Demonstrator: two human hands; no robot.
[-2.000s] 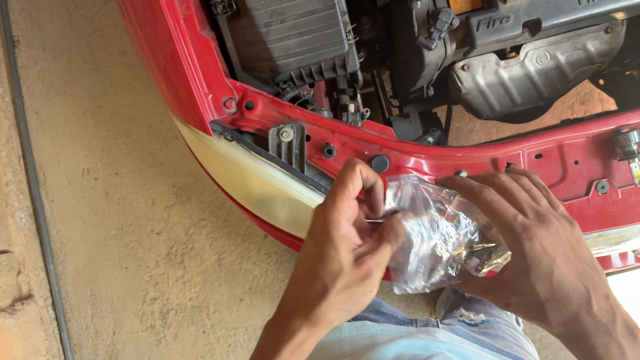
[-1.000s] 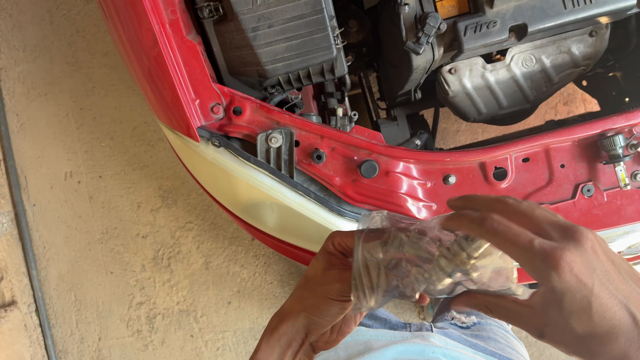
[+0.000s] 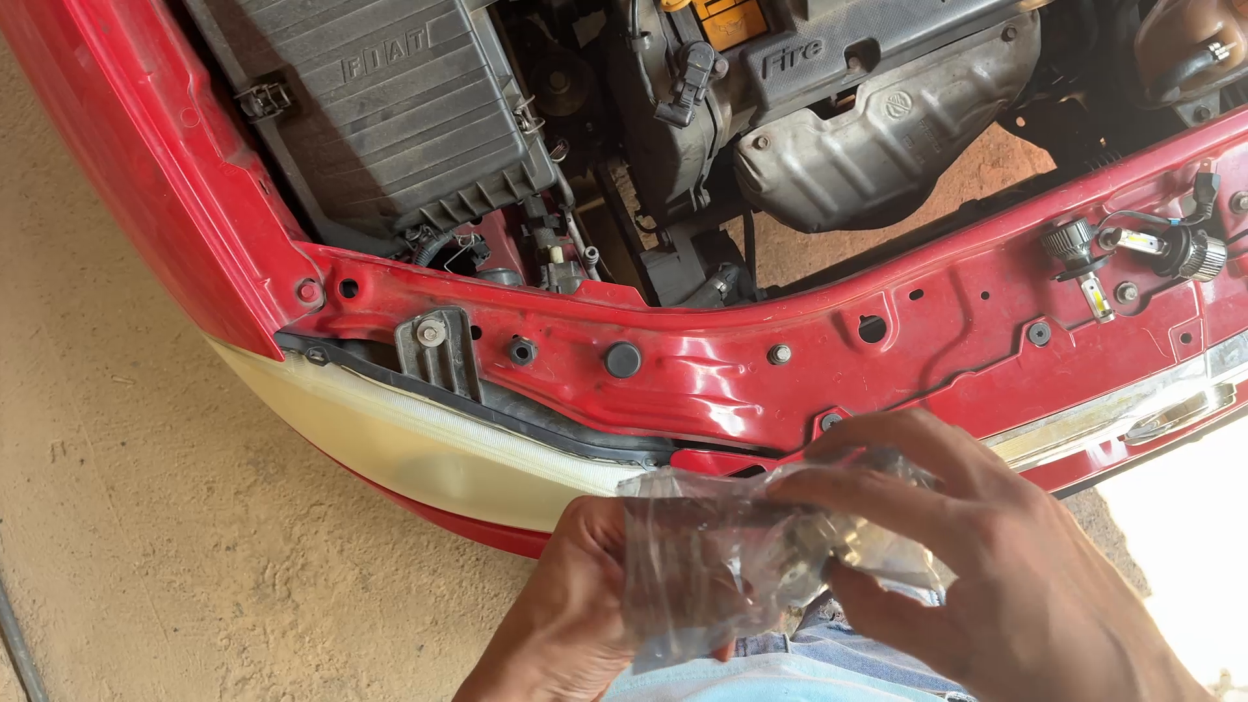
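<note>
A clear plastic bag [image 3: 692, 575] with small brass-coloured and metal pieces in its right part is held between my hands, in front of the red car's headlight [image 3: 439, 468]. My left hand [image 3: 575, 595] grips the bag's left end, its fingers partly hidden behind the plastic. My right hand [image 3: 985, 546] holds the right end, the fingers over the top and the thumb on the lower side, around the pieces. What exactly the pieces are cannot be told through the plastic.
Beyond my hands runs the red front crossmember [image 3: 702, 361], with two LED headlight bulbs [image 3: 1077, 263] lying at its right. Behind it are a black air filter box [image 3: 380, 107], the engine cover [image 3: 829, 49] and a metal heat shield [image 3: 887, 127]. Concrete floor [image 3: 146, 439] lies at left.
Two seconds ago my left fingers were pinched together at the bag's left edge; now that hand holds the bag's left end from behind. The right hand has stayed on the bag.
</note>
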